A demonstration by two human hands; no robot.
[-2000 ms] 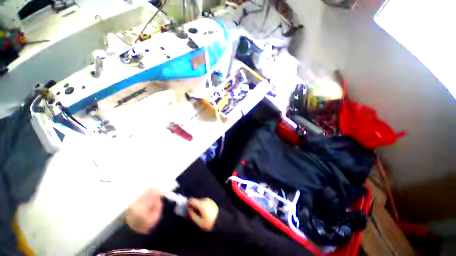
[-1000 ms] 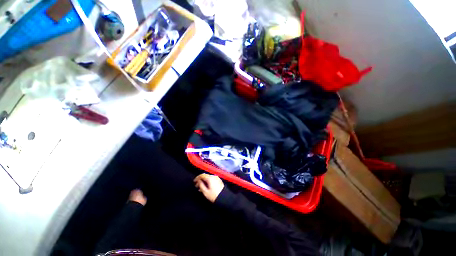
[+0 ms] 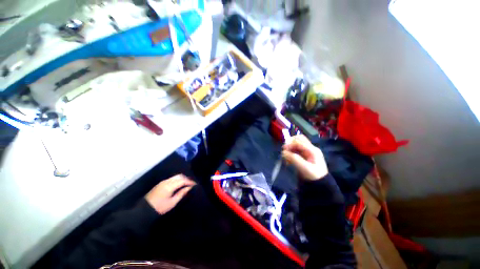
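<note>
My right hand (image 3: pixel 306 158) is over the red-edged bin (image 3: pixel 247 220), with thumb and fingers pinched on a thin pale strip (image 3: pixel 277 171); the strip is blurred. My left hand (image 3: pixel 169 193) is over my dark-clothed lap beside the table edge, empty, with thumb a little apart from the fingers. The bin holds dark cloth (image 3: pixel 252 149), clear plastic and white strips (image 3: pixel 276 213). My right sleeve hides part of the bin and cloth.
The white table (image 3: pixel 105 168) bears a blue-banded sewing machine (image 3: pixel 131 44), red snips (image 3: pixel 147 123) and a yellow-brown parts tray (image 3: pixel 208 107). A red bag (image 3: pixel 366 128) is by the wall. A cardboard box (image 3: pixel 376 241) lies at the lower right.
My right hand has moved up and right from the bin's near edge to above the dark cloth, now with the pale strip. My left hand has come up beside the table. The view has shifted left.
</note>
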